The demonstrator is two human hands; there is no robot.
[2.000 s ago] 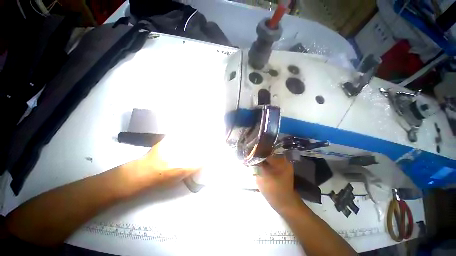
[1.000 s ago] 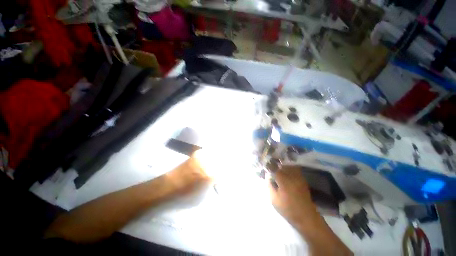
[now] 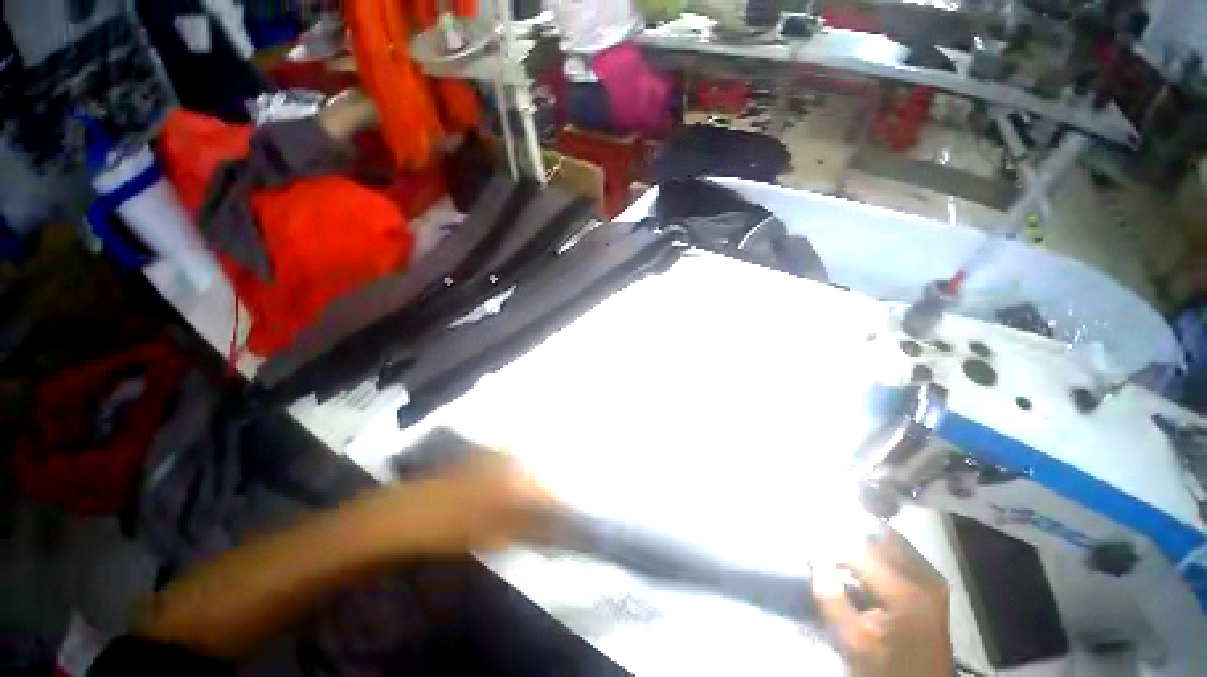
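A dark fabric strip (image 3: 688,566) stretches between my two hands across the near part of the white table (image 3: 635,370). My left hand (image 3: 496,500) is blurred and holds the strip near its left end, which sticks out beyond the hand near the table's front edge. My right hand (image 3: 890,602) holds the strip's right end, below the sewing machine head (image 3: 913,423). Its fingertips are partly lost in glare. The needle area is also hidden by glare.
Long dark strips (image 3: 530,318) lie at the table's far left, beside red-orange garments (image 3: 324,238). A pale tub (image 3: 874,238) with dark cloth stands behind. A black flat rectangle (image 3: 1006,589) lies under the machine arm. Dark and red cloth hangs at lower left.
The view has swung left. My left hand has moved away from the machine toward the table's front left, and a dark strip now spans both hands. My right hand stays near the machine head.
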